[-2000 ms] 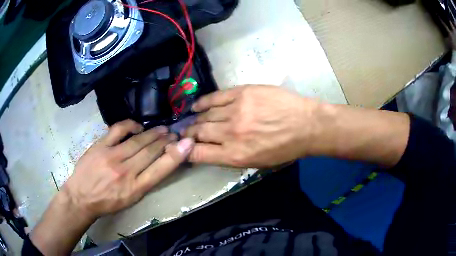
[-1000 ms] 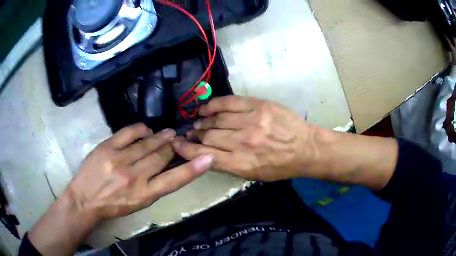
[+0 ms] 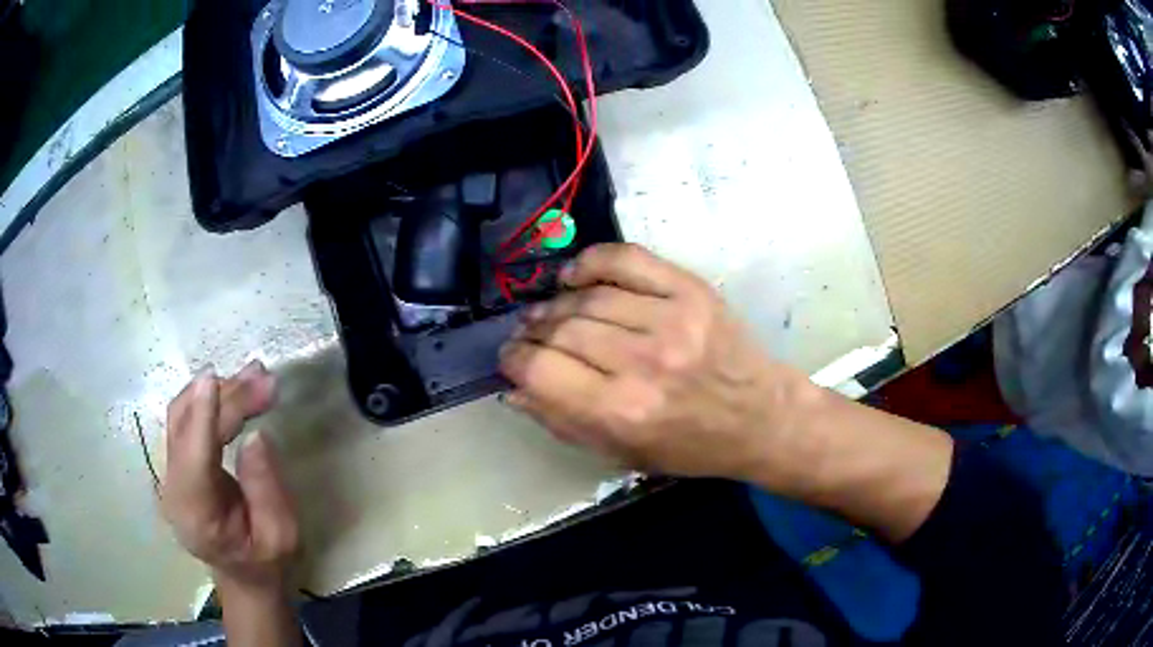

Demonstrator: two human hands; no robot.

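Observation:
The open black rear housing (image 3: 377,367) lies on the cream bench. Inside it are a smooth black rounded part (image 3: 436,250), a green round part (image 3: 556,229) and a dark flat pad (image 3: 449,354) along the near edge. Red wires (image 3: 589,114) loop from it to the black front housing (image 3: 228,177), which carries the silver speaker driver (image 3: 348,76). My right hand (image 3: 632,348) rests on the rear housing's near right corner, fingers curled; whether they grip anything is hidden. My left hand (image 3: 228,474) is empty over the bench, left of the housing, fingers apart.
Tan cardboard (image 3: 936,190) covers the bench's right part, with black items (image 3: 1030,44) at its far end. A thin dark scrap (image 3: 146,449) lies near my left hand. Dark pieces sit at the far left edge. Blue floor shows at the lower right.
My left hand has lifted off the rear housing and moved left, uncovering its near edge. My right hand stays at the housing, its fingers more curled. Both housings appear further right in the view.

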